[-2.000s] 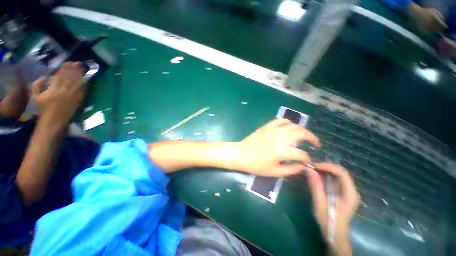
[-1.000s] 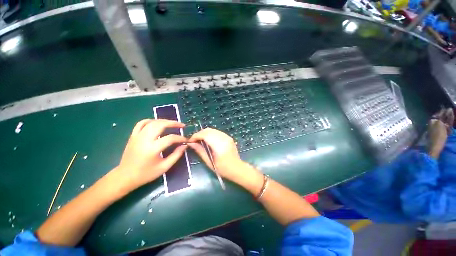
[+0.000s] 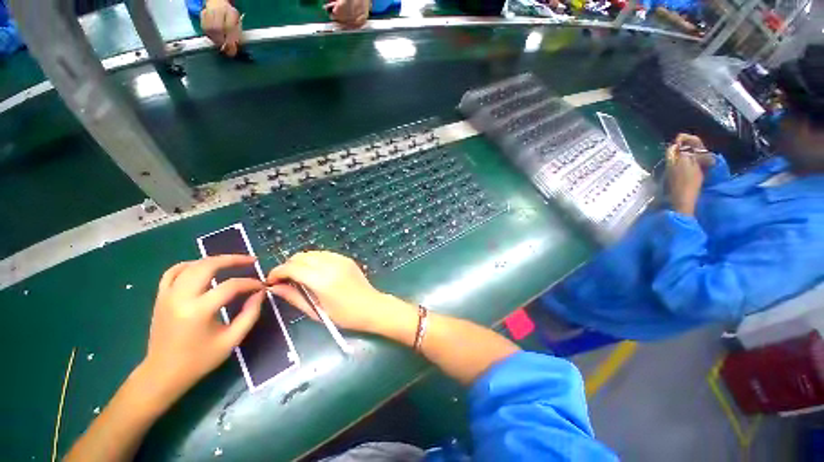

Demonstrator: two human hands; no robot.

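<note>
My left hand [image 3: 194,311] is over the black sheet with a white border [image 3: 271,354], its thumb and fingertips pinched on a tiny component [image 3: 267,286]. My right hand [image 3: 330,287] meets it there, fingertips touching the same spot, with thin silver tweezers [image 3: 327,327] held along the palm. The component is too small to make out. The clear blister tray [image 3: 379,203] with rows of small dark parts lies just beyond and right of my hands.
A neighbouring greyish tray [image 3: 565,153] lies to the right. A person in a blue smock [image 3: 705,244] works beyond it. A metal post [image 3: 113,108] stands at the far left by the pale rail [image 3: 68,240]. A thin tan stick [image 3: 64,401] lies left. Other hands show across the bench.
The view has swung right, so the sheet, tray and hands sit further left in the picture. My hands stay pinched together over the sheet. The neighbouring person shows more fully.
</note>
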